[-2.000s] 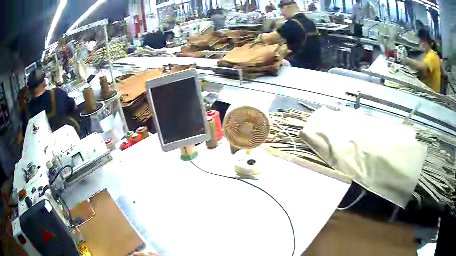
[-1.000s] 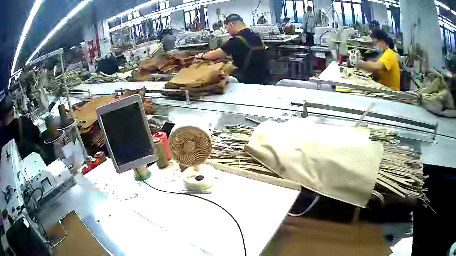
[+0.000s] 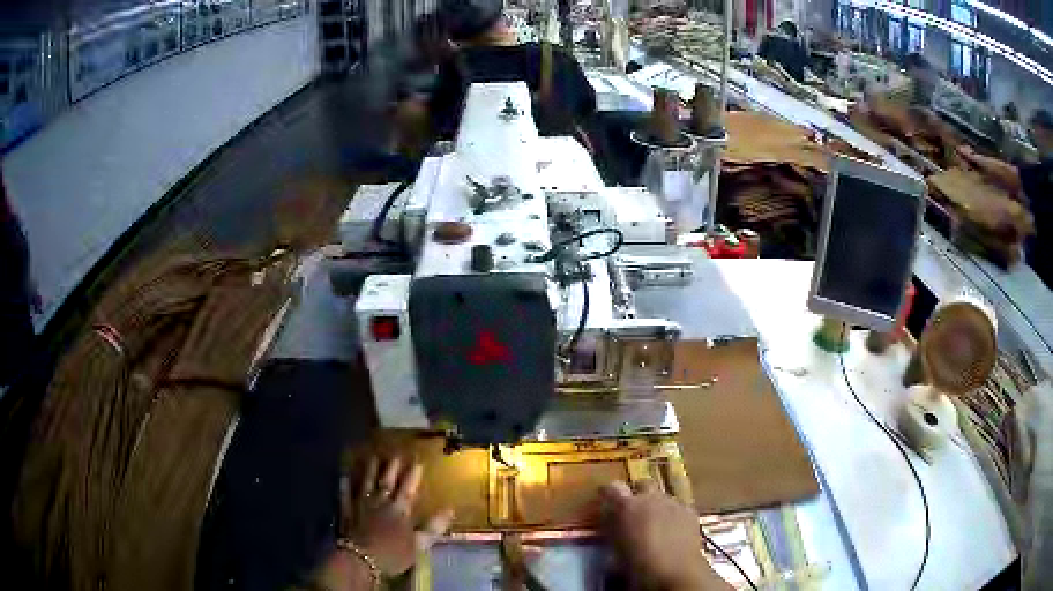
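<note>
The pattern sewing machine stands in front of me, its needle area lit. A brown bag panel lies under its head and sticks out to the right. The yellow feeding-frame clamp sits on the panel. My left hand lies with fingers spread on the panel, left of the clamp. My right hand is at the clamp's front edge, fingers curled; what it may hold is hidden. A brown strap end shows between the hands, over the positioning template.
Strap bundles lie at left beside a dark cloth. The control screen, a desk fan and a cable are at right. Thread cones stand behind. A person is beyond the machine.
The view has swung left from the fan and pale pile to the machine. Both hands now show at the clamp; before, at most a sliver of fingers showed at the bottom edge.
</note>
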